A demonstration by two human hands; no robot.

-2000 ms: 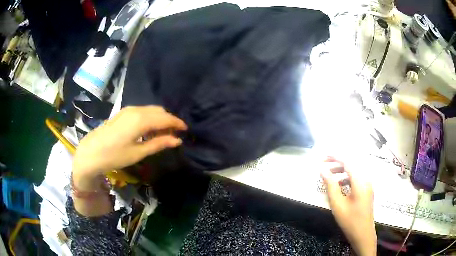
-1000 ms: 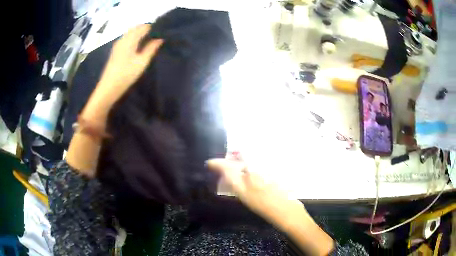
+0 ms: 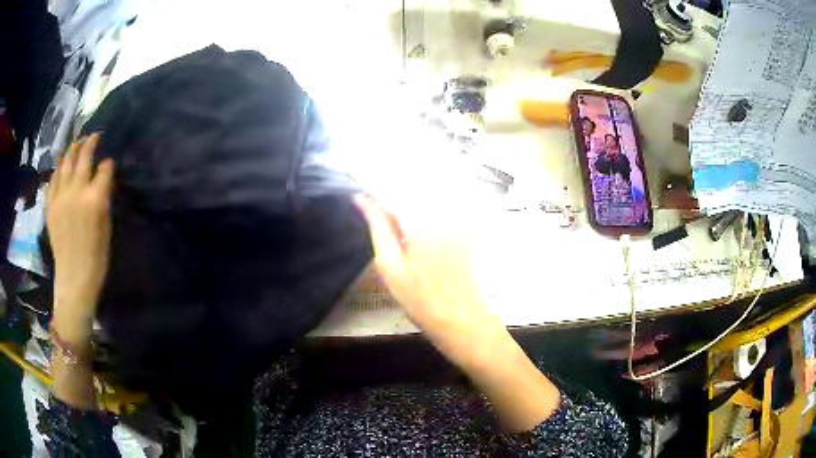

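Observation:
The dark garment piece point(image 3: 206, 197) lies spread over the left part of the machine table and hangs over its front edge. My left hand point(image 3: 80, 206) lies at the cloth's left edge, fingers pointing up; whether it grips cannot be told. My right hand point(image 3: 412, 259) is at the cloth's right edge, its fingertips touching it beside the glare; the grip is washed out. The needle area is lost in the bright lamp light.
A smartphone point(image 3: 614, 165) with a lit screen lies to the right, a white charging cable point(image 3: 632, 313) hanging from it. Orange-yellow strips point(image 3: 546, 112) lie beside it. A black strap point(image 3: 633, 45) is behind. A printed paper sheet point(image 3: 760, 116) is at far right.
The view has swung to the right. The cloth has shifted towards the front edge and is spread wider. My left hand has moved to its left edge, my right hand to its right edge.

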